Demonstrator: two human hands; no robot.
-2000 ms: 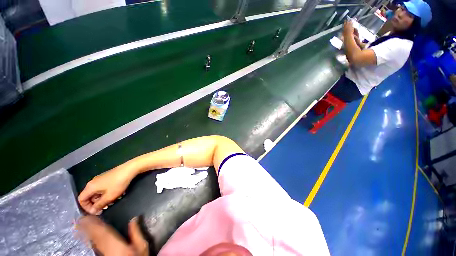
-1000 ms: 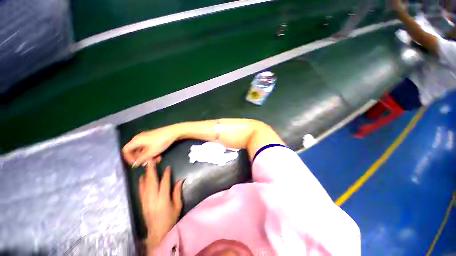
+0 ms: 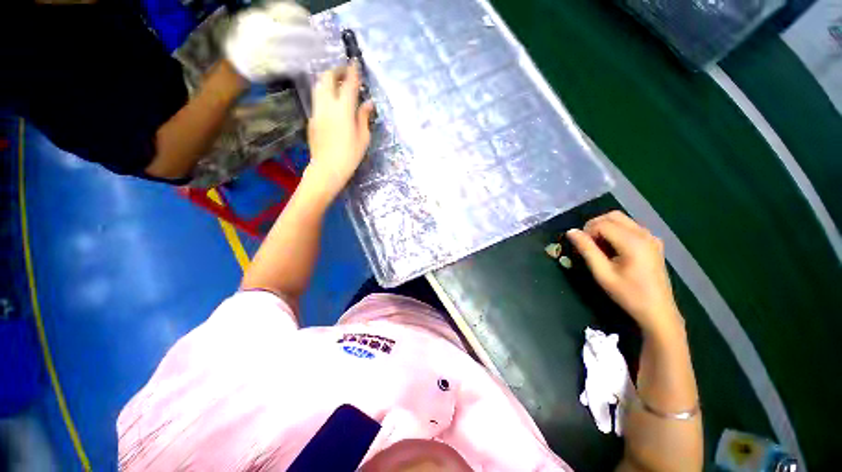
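Observation:
A dark metal unit (image 3: 350, 41) lies on the left edge of the film-wrapped silver tray (image 3: 480, 120). My left hand (image 3: 339, 129) reaches over that edge with its fingertips at the unit's lower end; whether they grip it is unclear. My right hand (image 3: 632, 263) is curled above the dark green bench, past the tray's near right corner. Its thumb points at small pale pieces (image 3: 554, 250) on the bench. No object shows in it, but its fingertips are partly hidden.
A limp white glove (image 3: 605, 380) lies beside my right forearm. A labelled bottle (image 3: 743, 452) is at the bottom right. A neighbour's white-gloved hand (image 3: 274, 41) is beside the tray's left edge. Another wrapped stack (image 3: 706, 23) stands across the green belt (image 3: 739, 194). A red stool (image 3: 268, 207) is below left.
The view has swung left, showing the tray and neighbour. My left hand has moved from beside my right hand to the tray's far left edge. My right hand stays curled near the tray corner.

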